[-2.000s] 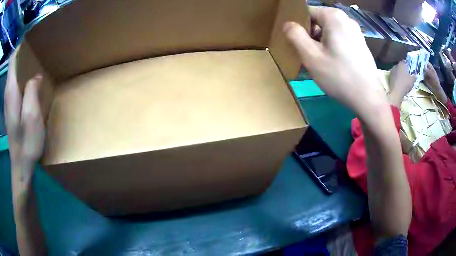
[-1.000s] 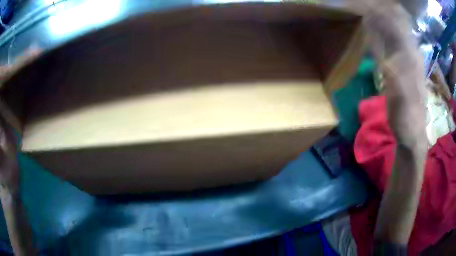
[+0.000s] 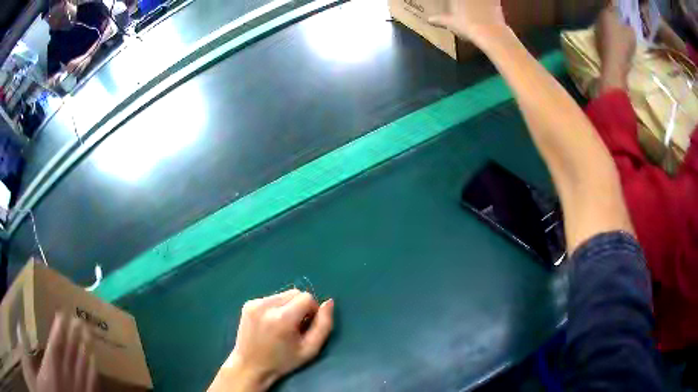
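A brown carton [image 3: 419, 23] with dark print stands at the top of the view, cut off by its edge. My right hand [image 3: 476, 21] reaches up to it, its fingers on the carton near the printed face; the exact grip is partly hidden. My left hand [image 3: 279, 333] is curled into a loose fist above the bench, with nothing visible in it. Another brown carton [image 3: 119, 341] with dark print lies at the lower left, with another person's blurred hand in front of it.
A black smartphone [image 3: 513, 210] lies on the green bench [image 3: 367, 268]. A bright green strip [image 3: 306, 180] separates the bench from the black belt [image 3: 252, 115]. A white cable is at left. A neighbour in red sleeves [image 3: 658, 222] is at right beside a yellowish heap [image 3: 658, 96].
The open carton that both hands held in front of me is gone from there. My right hand is now at a carton farther up; my left hand has let go and closed.
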